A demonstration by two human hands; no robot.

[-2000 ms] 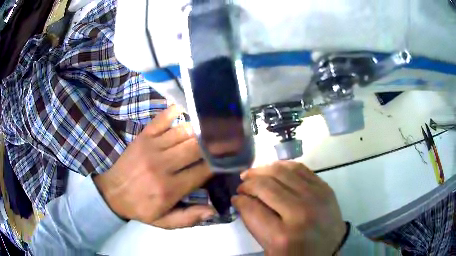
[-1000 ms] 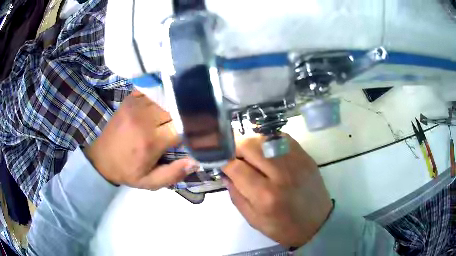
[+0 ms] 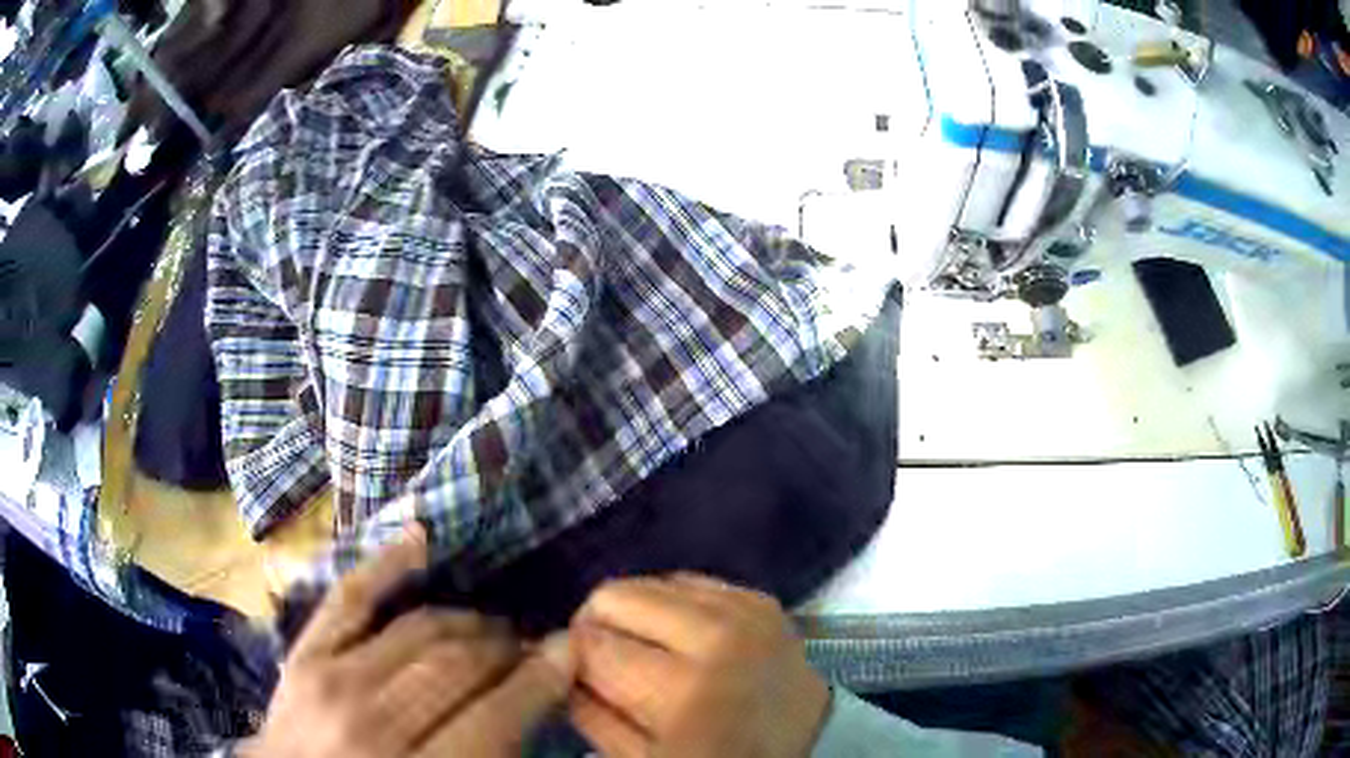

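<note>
The plaid garment piece (image 3: 637, 341) lies bunched and spread on the table left of the needle, its right end near the presser foot area. A dark panel (image 3: 740, 496) lies along its lower edge, with a curved right edge. My left hand (image 3: 407, 674) is at the bottom, slightly blurred, pinching the near end of the cloth. My right hand (image 3: 689, 666) is beside it, fingers closed on the dark cloth's near edge. The sewing machine head (image 3: 1007, 178) stands at the upper right. The fingertips are partly hidden in the cloth.
A black rectangular pad (image 3: 1184, 311) lies on the machine bed. Yellow-red thread snips (image 3: 1281, 489) lie at the right. A brass-silver metal attachment (image 3: 1022, 341) sits right of the foot. The ribbed table edge (image 3: 1066, 634) runs along the front. Plaid cloth (image 3: 1244, 689) hangs below it.
The view has moved back from the machine head. Both hands have moved from under the head to the near left, and the plaid piece and dark panel now show spread left of the needle.
</note>
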